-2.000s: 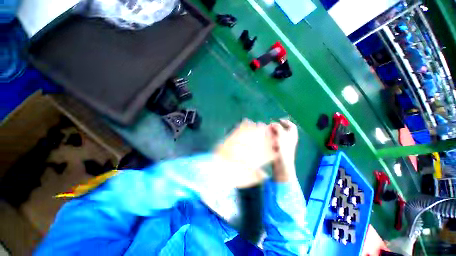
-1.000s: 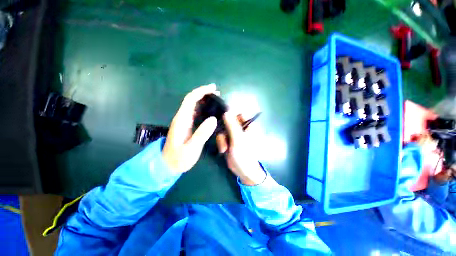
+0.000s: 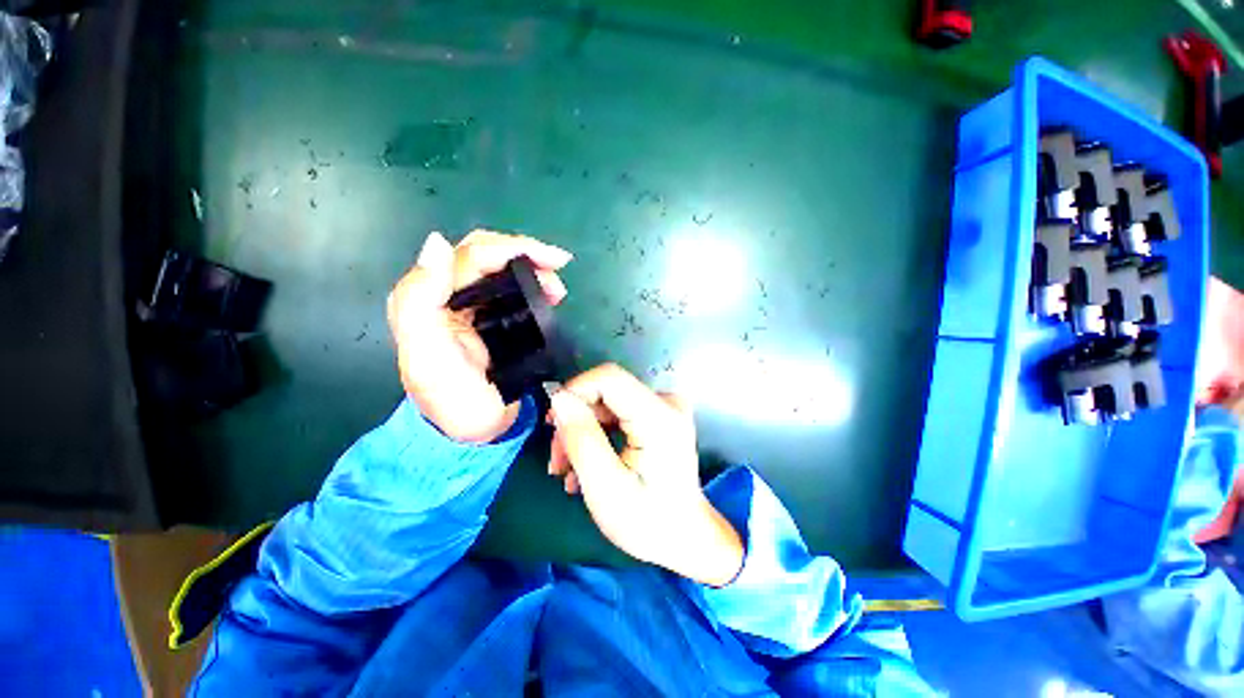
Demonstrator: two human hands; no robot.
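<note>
A black plastic bracket with an open recess lies in my left hand, which holds it above the green bench mat. The palm faces up and the fingers curl round the part's far side. My right hand is just right of it and nearer to me. Its thumb and fingertips pinch at the part's lower end, where a tiny light glint shows. Whether this is a separate small piece or the part's edge, I cannot tell.
A blue bin on the right holds rows of black-grey brackets. Loose black parts lie by the black tray on the left. Small specks dot the green mat. Red units stand beyond. Another person's sleeve shows at the right.
The view has turned down to the mat. Since one second ago, the bracket has come into clear view in my left hand, and my right fingers have moved to its lower end.
</note>
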